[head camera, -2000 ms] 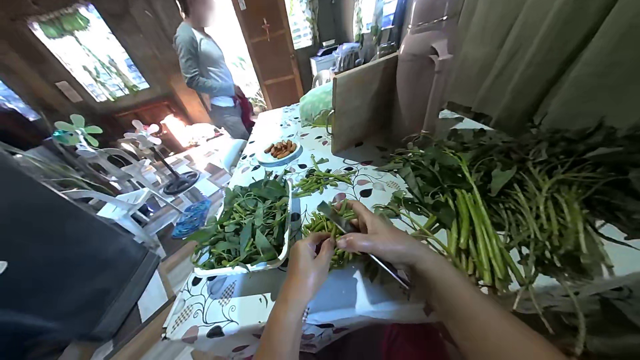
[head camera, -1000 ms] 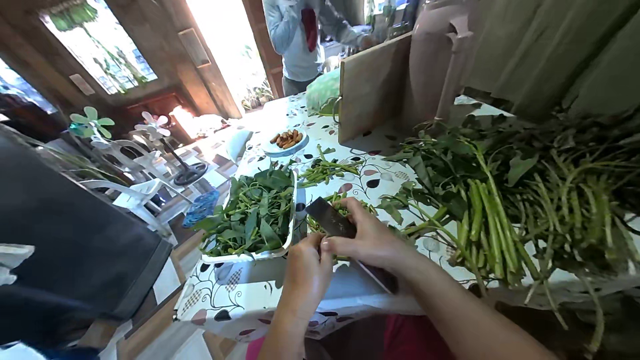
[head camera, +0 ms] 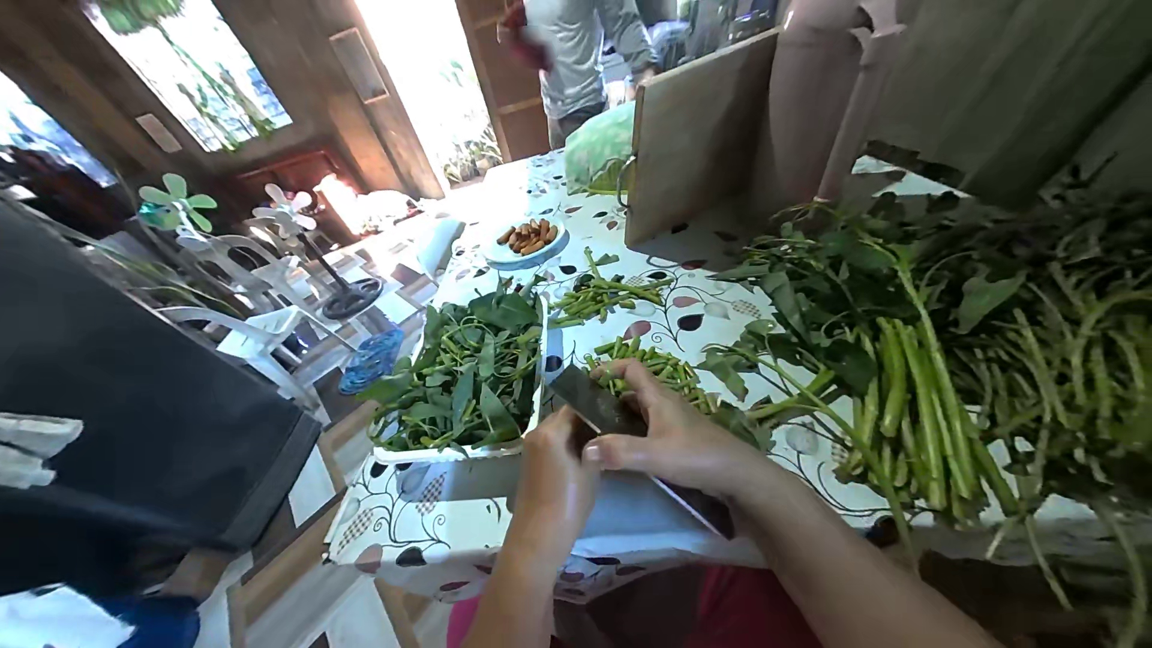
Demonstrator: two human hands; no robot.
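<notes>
My right hand grips a wide-bladed knife, its blade pointing up and left and its other end lying by my right wrist. My left hand is closed against the blade and the right thumb; what it may hold is hidden. Just beyond the hands lies a pile of cut green stems, with a smaller pile of stem pieces behind it. Left of them, a white tray is heaped with green leaves. To the right lie bundles of leafy stalks.
A patterned tablecloth covers the table. Farther back are a plate of browned food, an upright wooden board and a green plastic bag. A person stands beyond the table. Fans and a white chair stand at left.
The person beyond the table has moved to the right since the oldest frame. My hands stay together at the knife, whose blade now lies lower over the left hand.
</notes>
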